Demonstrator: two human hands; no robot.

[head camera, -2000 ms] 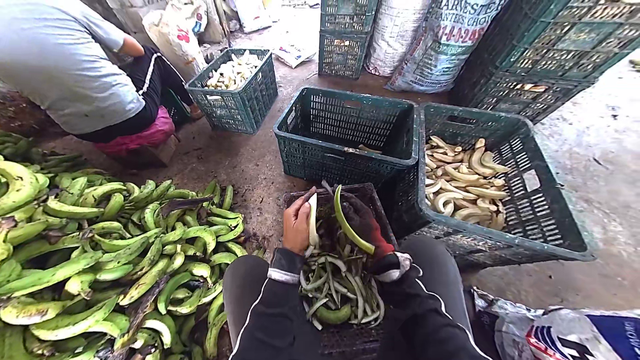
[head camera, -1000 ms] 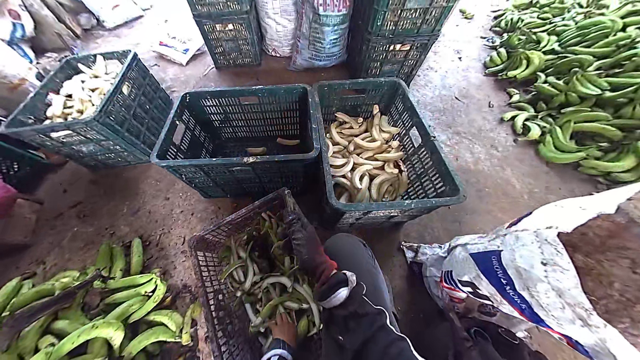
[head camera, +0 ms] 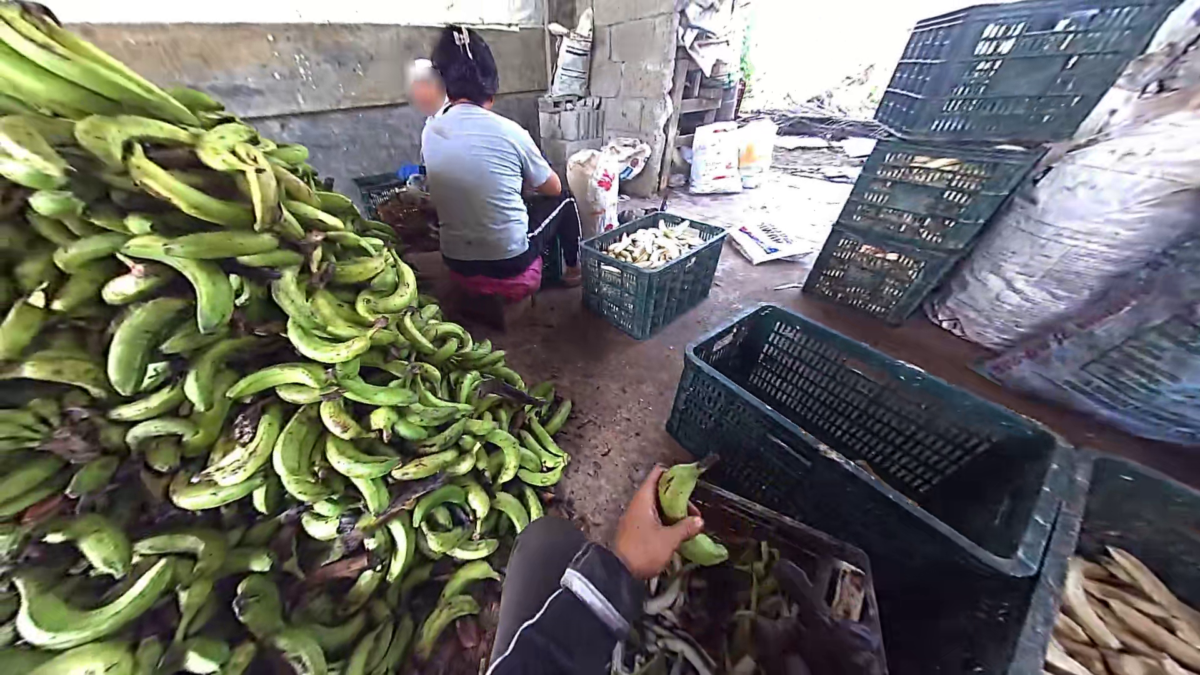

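Note:
My bare left hand, in a dark sleeve, holds a green unpeeled banana or plantain upright over the near left edge of a dark plastic crate. Green peels lie in that crate, just below the hand. A dark, blurred shape over the crate's right part may be my gloved right hand; its fingers cannot be made out. To the left rises a large heap of green bananas or plantains. At the lower right, a crate holds peeled pale fruit.
A deep green plastic crate stands just beyond the peel crate. Farther off, a co-worker sits with their back to me beside a crate of peeled fruit. Stacked crates and full sacks stand at the right.
My left hand was down among the peels a second ago; now it is raised with a green fruit in it. The view has swung far to the left.

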